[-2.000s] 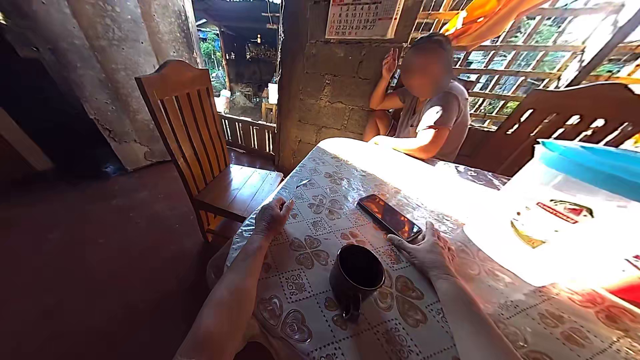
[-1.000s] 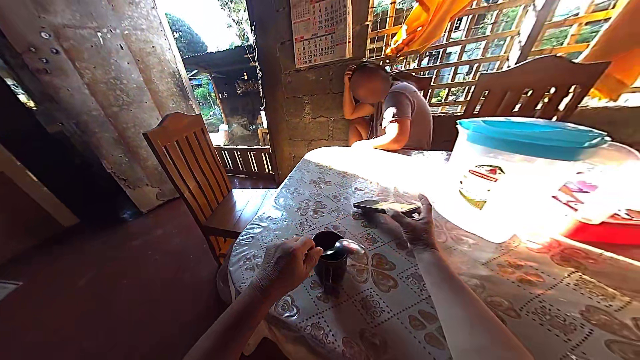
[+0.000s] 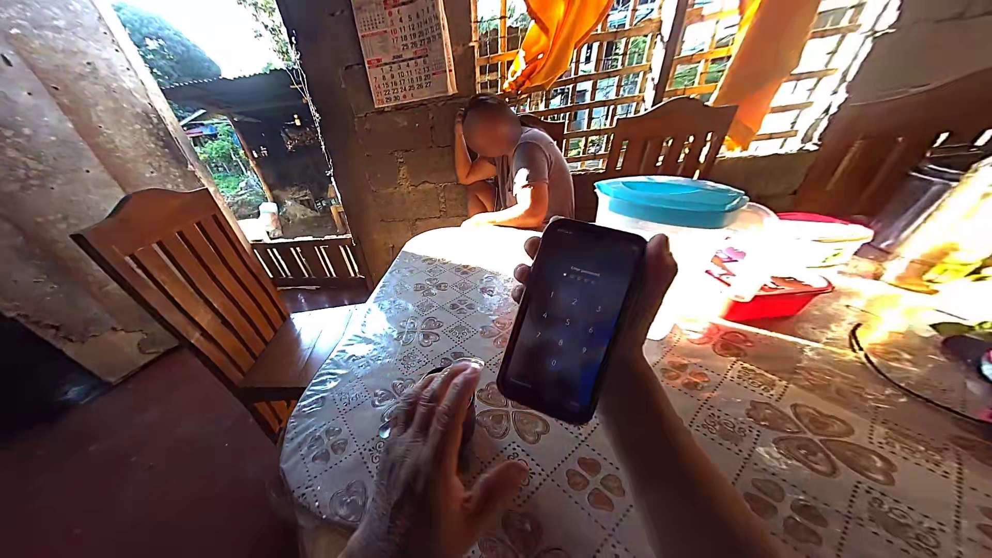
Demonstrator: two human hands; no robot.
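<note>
My right hand [image 3: 639, 302] holds a black smartphone [image 3: 573, 319] upright above the table, its lit screen facing me with a number keypad on it. My left hand [image 3: 434, 457], fingers spread, is over a dark mug [image 3: 468, 422], which it mostly hides. The bright rim of a spoon shows past the fingertips. Whether the left hand touches the mug or spoon cannot be told. Both hands are over the table's patterned plastic cloth [image 3: 604, 480].
A wooden chair [image 3: 194, 287] stands at the left of the table. Across it sits a person [image 3: 535, 174], head on one hand. A teal-lidded plastic container [image 3: 670, 203] and a red basin [image 3: 779, 301] stand at the right. A black cable [image 3: 891, 380] lies at the far right.
My right hand has raised the phone from near the tabletop and its screen is now lit. My left hand, earlier closed at the spoon in the mug, now has its fingers spread.
</note>
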